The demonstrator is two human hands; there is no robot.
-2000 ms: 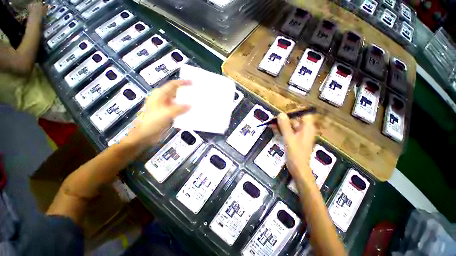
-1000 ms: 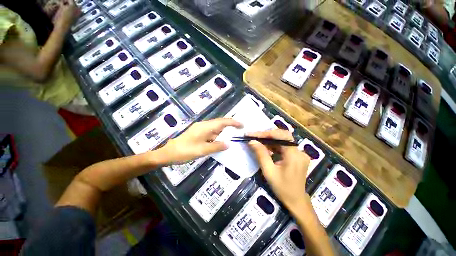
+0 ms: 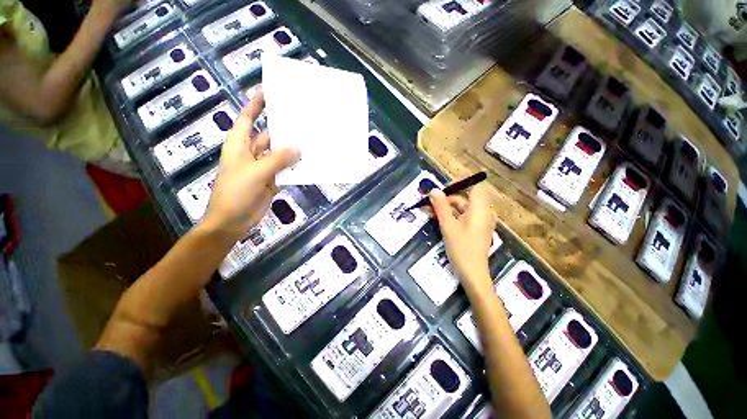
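My left hand (image 3: 246,176) holds a plain white sheet (image 3: 318,121) by its left edge, raised over the tray. My right hand (image 3: 465,233) holds thin black tweezers (image 3: 459,190); their tip is at the face of a white cover (image 3: 401,217) in the clear tray (image 3: 378,260). Whether the tip touches the cover or carries a small piece cannot be told. The white covers lie in pockets, each with a dark oval at one end and black marks. My right hand partly hides another cover (image 3: 426,270); the sheet hides others behind it.
A tan wooden board (image 3: 565,258) lies beyond my right hand, with white and dark covers on it. Stacked clear trays (image 3: 385,41) stand at the top. Another person's arm (image 3: 70,65) is at the upper left. An open brown cardboard box (image 3: 131,278) is on the floor at left.
The sheet and my left hand have moved up and left, away from the tweezers. My right hand has moved from over the sheet to a cover. The whole view has also shifted.
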